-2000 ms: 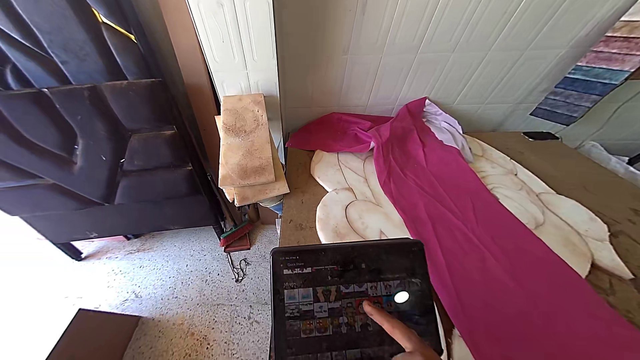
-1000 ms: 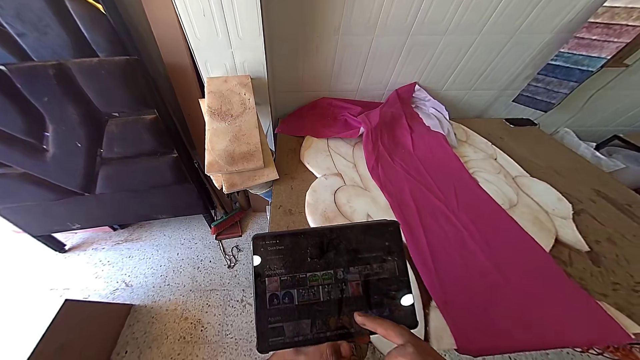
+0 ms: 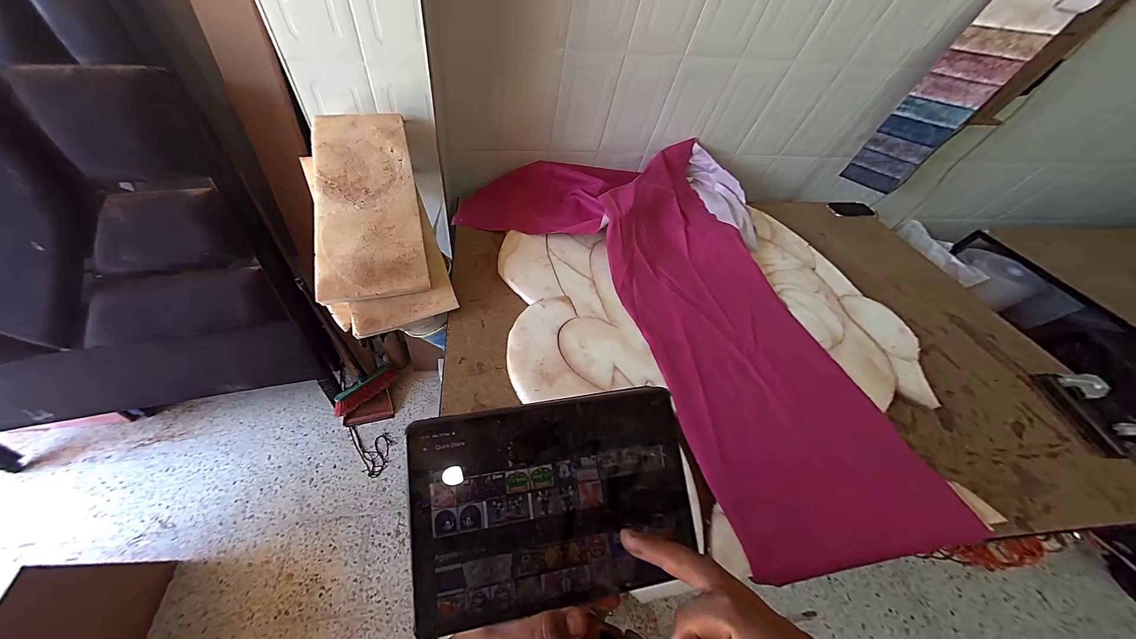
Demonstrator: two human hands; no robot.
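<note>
A black tablet [image 3: 550, 506] with a lit screen of small pictures is in my left hand [image 3: 541, 624], whose fingers show at its lower edge. My right hand [image 3: 710, 595] has its index finger stretched out over the lower right of the screen; whether the tip touches the glass I cannot tell. Beyond the tablet, a long piece of magenta fabric [image 3: 737, 355] lies across cream foam pieces [image 3: 586, 346] with curved grooves, on a brown worktable [image 3: 976, 355]. The fabric's far end is folded and shows a pale underside.
Stacked foam slabs [image 3: 368, 213] stand left of the table, above a red-and-green brush [image 3: 364, 390]. Dark padded upholstery [image 3: 169, 231] fills the far left. A phone-like black object [image 3: 850, 209] lies at the table's back. Fabric swatches [image 3: 941, 106] hang on the wall. A brown box [image 3: 89, 599] is at lower left.
The picture rows on the tablet's screen have changed. My left fingers, not seen two seconds ago, show at the tablet's lower edge. My right index finger has moved over the screen.
</note>
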